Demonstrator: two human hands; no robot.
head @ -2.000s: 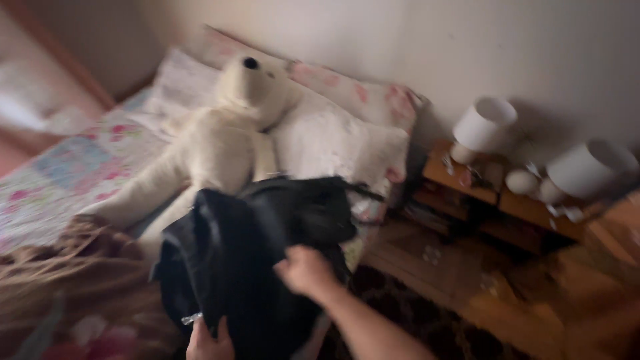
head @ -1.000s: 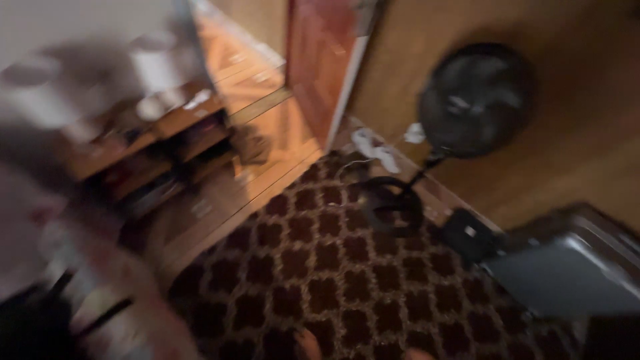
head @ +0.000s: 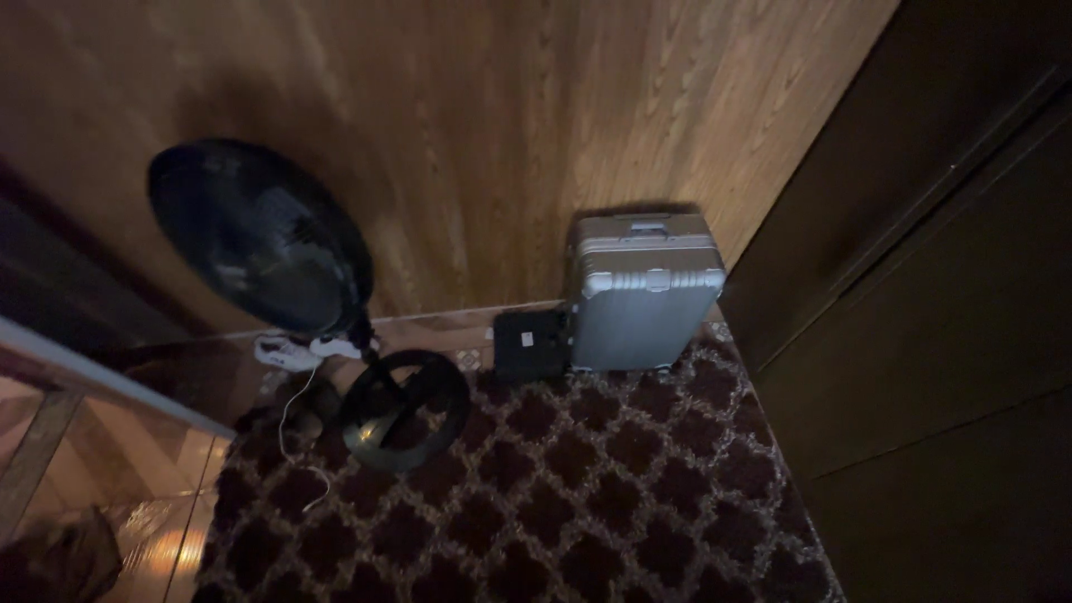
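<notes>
Neither my left hand nor my right hand shows in the head view now. A silver hard-shell suitcase [head: 645, 310] stands upright against the wood-panelled wall. Touching or close beside its left side is a small black case [head: 529, 345] with a pale label. Further left stands a dark pedestal fan [head: 260, 239], its round head tilted over a ring-shaped base [head: 405, 410]. Whatever my hands hold is out of view.
White shoes [head: 286, 353] lie by the wall behind the fan. A white cable [head: 285, 427] trails onto the brown patterned rug [head: 578, 494]. Dark cabinet doors [head: 938, 335] rise at the right; a door edge [head: 117, 377] stands at the left.
The view has swung far right from the bed to the wall and suitcase. Two seconds ago both my hands were on a black cloth item over the bed; now they are out of view.
</notes>
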